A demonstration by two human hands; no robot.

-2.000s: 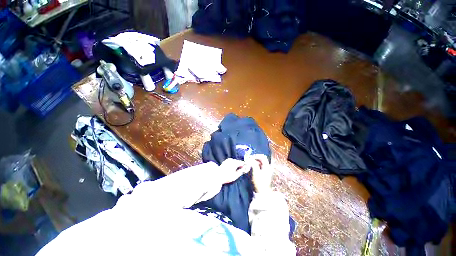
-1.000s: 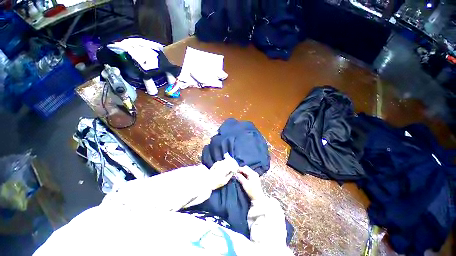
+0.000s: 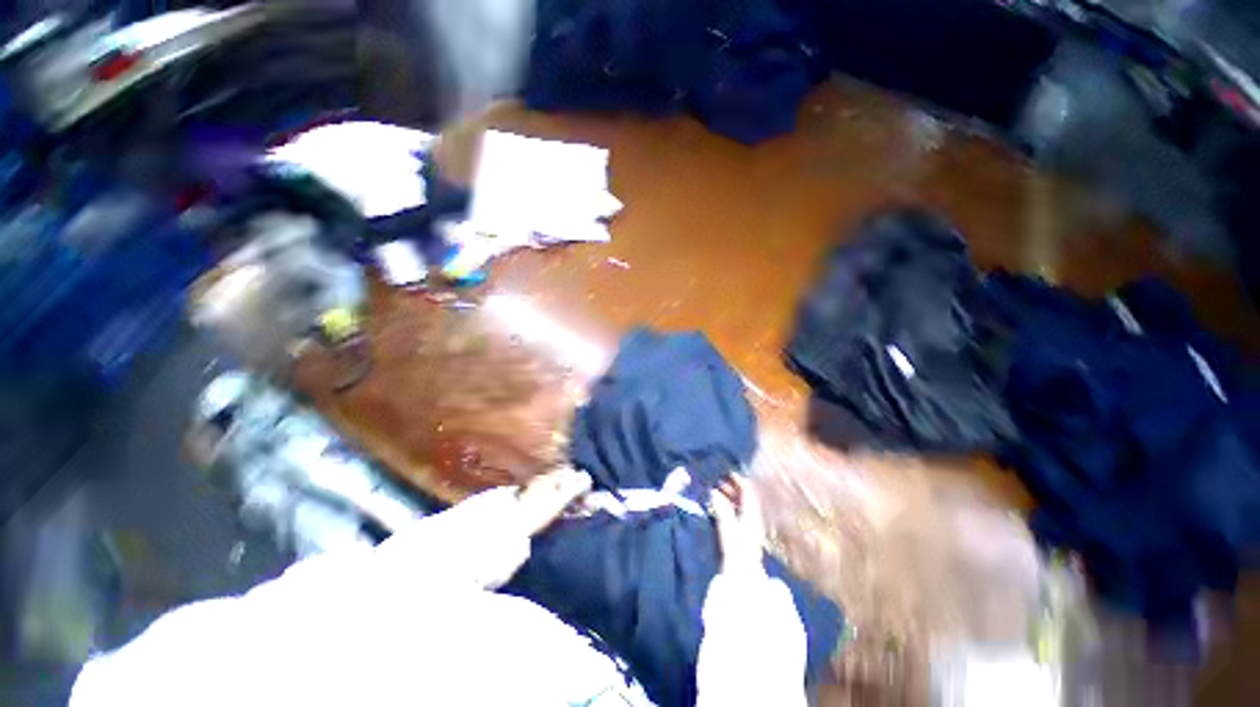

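A dark blue-grey garment bundle (image 3: 663, 414) lies at the table's near edge, in front of me. A whitish tie strip (image 3: 647, 500) runs around its middle and looks knotted near the right. My left hand (image 3: 556, 495) is at the bundle's left side by the strip's end. My right hand (image 3: 735, 506) is at its right side, fingers near the strip. The hands are apart. The frame is blurred and overexposed, so whether either hand grips cloth or strip is hidden.
A black jacket (image 3: 891, 339) and a navy garment pile (image 3: 1126, 442) lie on the table (image 3: 719, 207) at right. White sheets (image 3: 539, 191) and a blurred corded tool (image 3: 297, 283) are at the left. More dark garments (image 3: 663, 62) stand at the far edge. A black-and-white cloth (image 3: 297, 463) is below left.
My hands were together at the bundle's middle and have moved apart to its sides. The white strip around the bundle now shows. The view has blurred.
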